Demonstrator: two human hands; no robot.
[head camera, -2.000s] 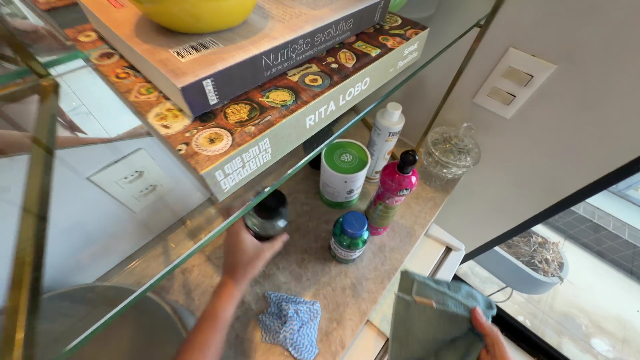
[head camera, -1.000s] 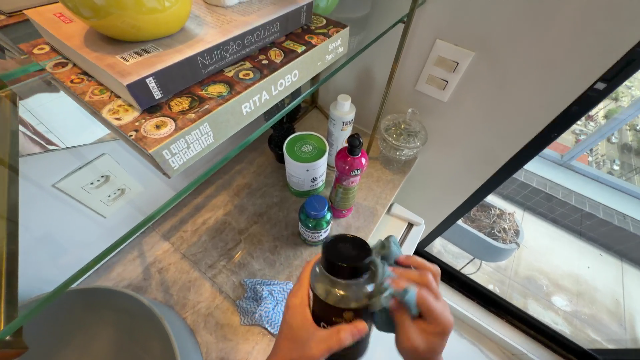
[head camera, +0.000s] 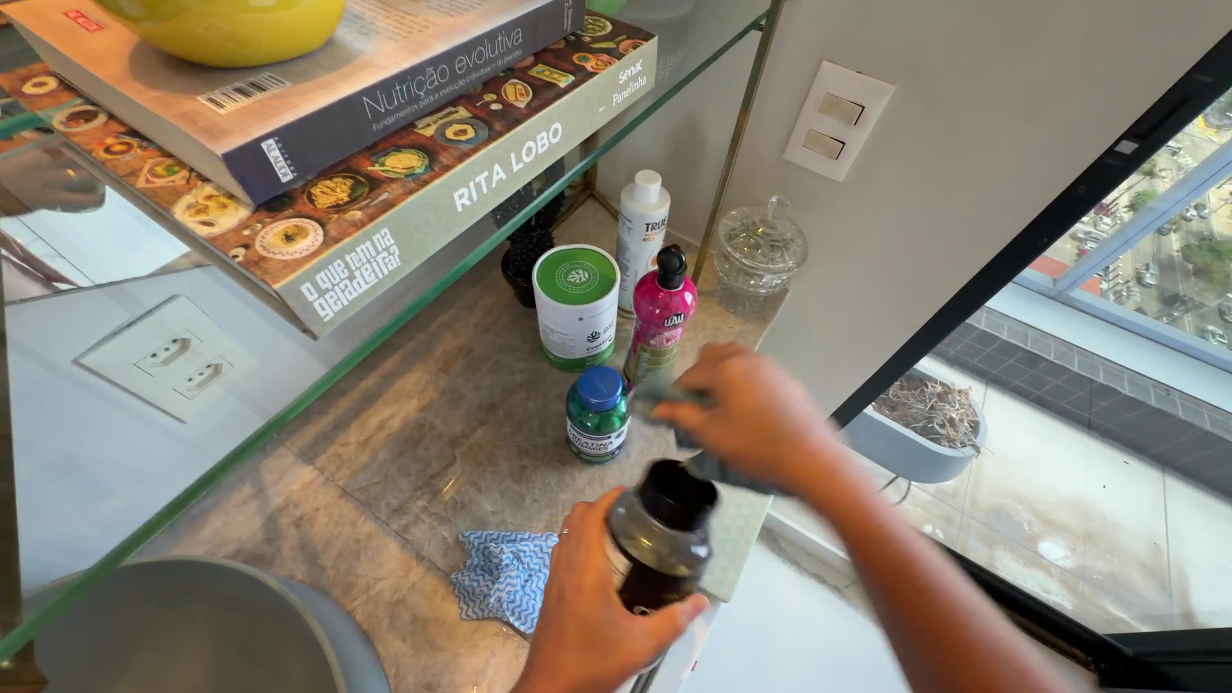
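My left hand (head camera: 602, 597) grips a dark, see-through bottle (head camera: 669, 539) with a black top, tilted over the counter's front edge. Just above and right of it, my right hand (head camera: 746, 409), blurred, holds a grey-green cloth (head camera: 717, 472). Behind the hands on the stone counter stand a green glass-like bottle with a blue cap (head camera: 597, 414), a pink bottle with a black cap (head camera: 662, 313), a white tub with a green lid (head camera: 577, 303) and a white bottle (head camera: 643, 231). A blue-and-white patterned cloth (head camera: 505, 577) lies crumpled left of my left hand.
Above the counter, a glass shelf edge (head camera: 404, 351) carries two books (head camera: 481, 183) and a yellow bowl (head camera: 231, 24). A lidded glass jar (head camera: 760, 250) stands at the back right, a grey round basin (head camera: 192, 626) at the lower left. A black door frame (head camera: 1039, 260) runs along the right.
My left hand has brought the dark bottle from the back of the counter to the front. My right hand, with the cloth, met the bottle's side one second ago and is now above it.
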